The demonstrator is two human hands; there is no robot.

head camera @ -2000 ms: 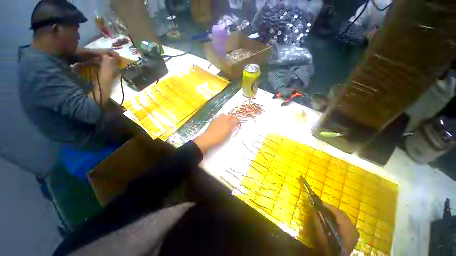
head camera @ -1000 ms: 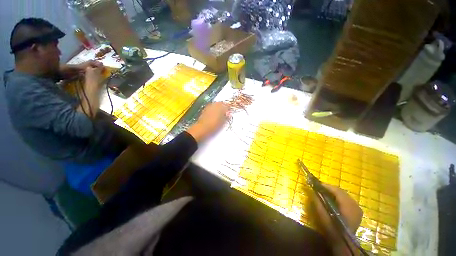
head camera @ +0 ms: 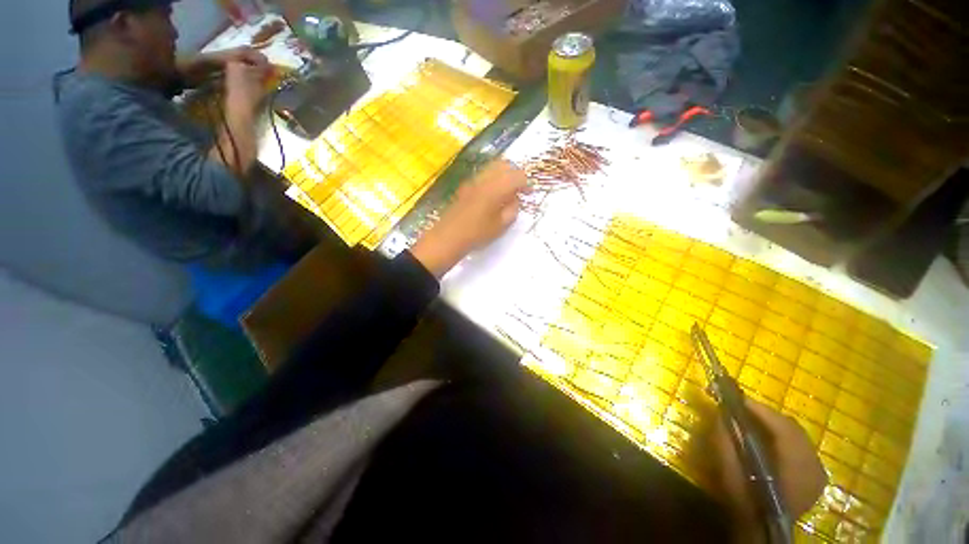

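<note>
The amber film sheet (head camera: pixel 786 340) with its grid of cells lies on the white bench covering. Thin dark leads (head camera: pixel 574 250) stick out past its left edge. My right hand (head camera: pixel 781 457) holds the dark pen-shaped soldering iron (head camera: pixel 733 398), its tip over the middle of the sheet; I cannot tell if it touches. My left hand (head camera: pixel 483 213) is at the left side of the reddish-brown loose wire pile (head camera: pixel 568 168), fingers bent down at the wires. Whether a wire is between its fingertips cannot be told.
A yellow can (head camera: pixel 571 83) stands behind the wire pile, with red-handled pliers (head camera: pixel 669 123) to its right. Another amber sheet (head camera: pixel 398 143) lies at the left, near a seated person (head camera: pixel 159 159). A tape-wrapped box (head camera: pixel 882 96) and dark tray (head camera: pixel 903 250) are at back right.
The view has shifted, so the bench things sit differently in the picture. My left hand stays by the wire pile, and my right hand still holds the iron over the sheet.
</note>
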